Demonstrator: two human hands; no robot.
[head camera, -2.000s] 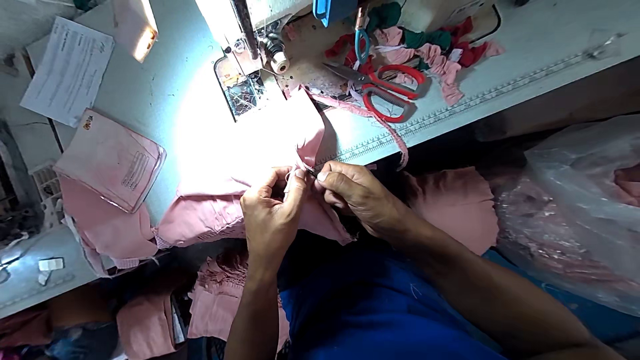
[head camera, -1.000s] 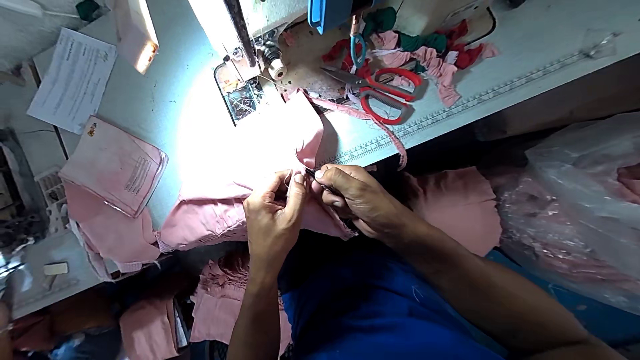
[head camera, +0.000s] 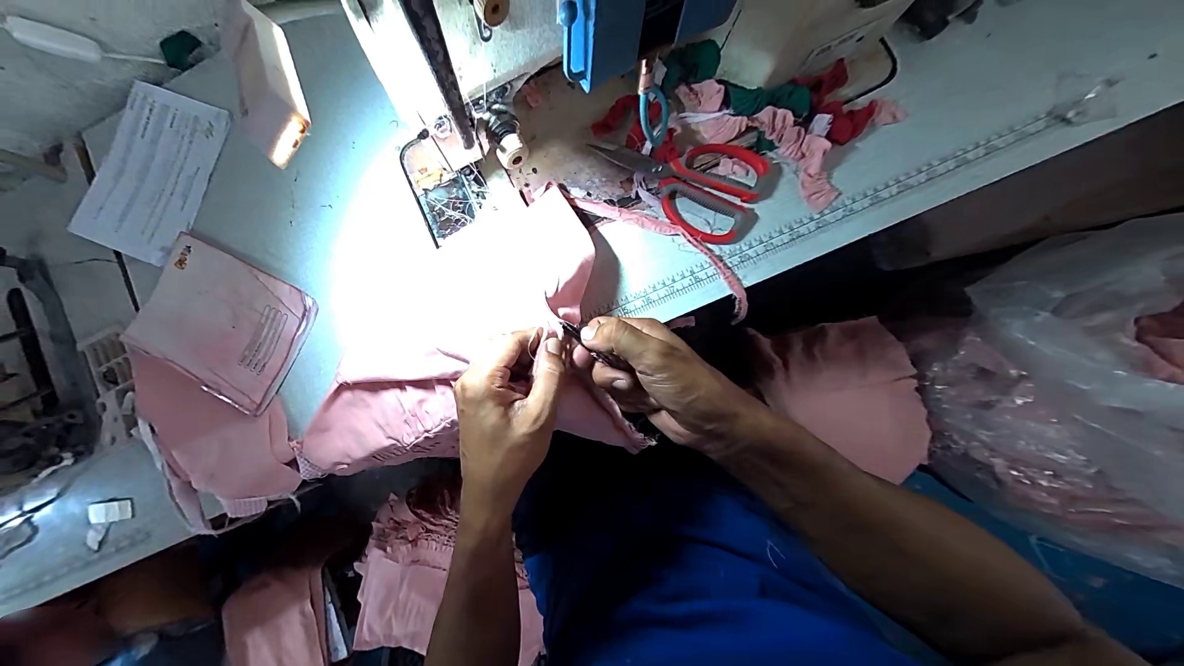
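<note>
Pink fabric (head camera: 398, 407) lies over the table's front edge, its upper part washed out by the lamp light. My left hand (head camera: 509, 393) pinches the fabric edge between thumb and fingers. Close against it on the right, my right hand (head camera: 647, 370) grips a small dark tool (head camera: 592, 344), its tip at the fabric edge; the fingers hide most of it, so its kind is unclear. Beyond the hands stands a sewing machine (head camera: 453, 111), with an open plate area (head camera: 453, 199) showing tangled thread. Red-handled scissors (head camera: 708, 190) lie right of the machine.
Pink, red and green fabric scraps (head camera: 786, 120) lie behind the scissors. A measuring tape (head camera: 832, 208) runs along the table edge. A stained notebook (head camera: 222, 324) and printed paper (head camera: 153, 171) are at left. Clear plastic bags (head camera: 1064, 370) fill the right side. More pink fabric (head camera: 444, 573) hangs below.
</note>
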